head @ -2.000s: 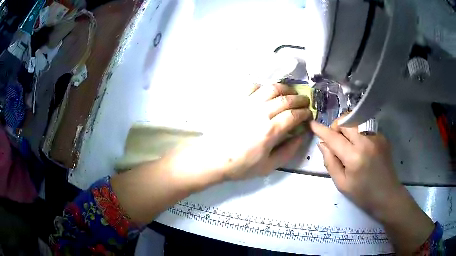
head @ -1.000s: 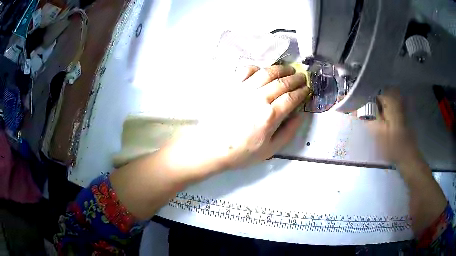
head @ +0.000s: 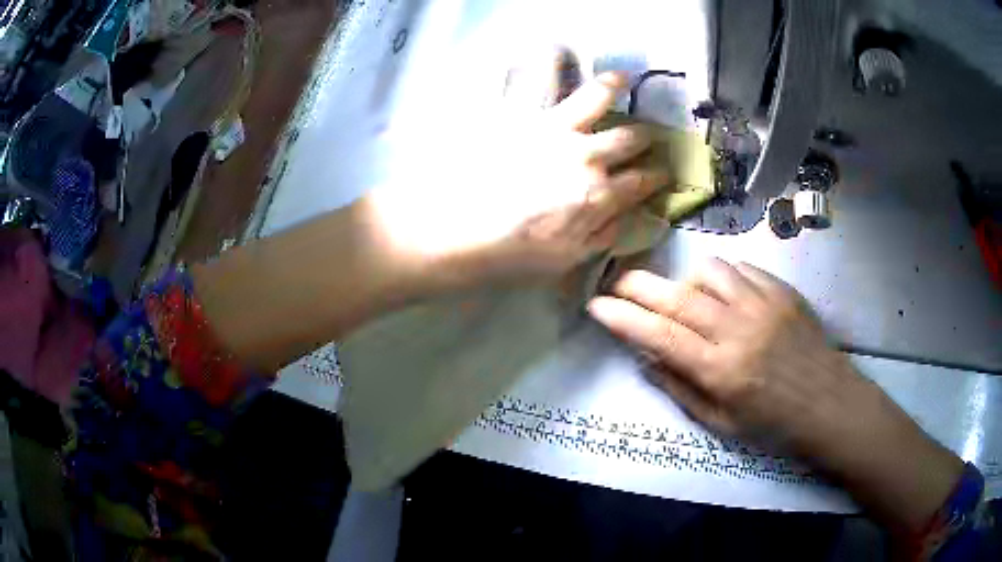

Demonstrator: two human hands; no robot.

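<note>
An olive cloth piece point(head: 690, 165), yellow-green under the lamp, lies beside the presser foot point(head: 734, 154) of the pale grey sewing machine head point(head: 808, 99). My left hand point(head: 549, 198) lies over this cloth, overexposed by the lamp, with the fingers towards the foot. A wider grey-olive part of the cloth point(head: 440, 384) hangs below my left wrist over the table's front edge. My right hand point(head: 736, 351) is in front of the foot, its fingertips at the cloth's lower edge by my left palm. Whether they pinch it is not clear.
The white table point(head: 615, 423) has a printed ruler scale along its front edge. Orange-red handles point(head: 986, 236) lie on the machine bed at the right. A brown board point(head: 280, 66) with strips and mixed cloth scraps is at the left. Pink cloth point(head: 39, 318) shows at the left edge.
My right hand has come left from beside the machine head to the cloth. The cloth's loose part has moved right and down over the front edge. More yellow-green cloth shows by the foot.
</note>
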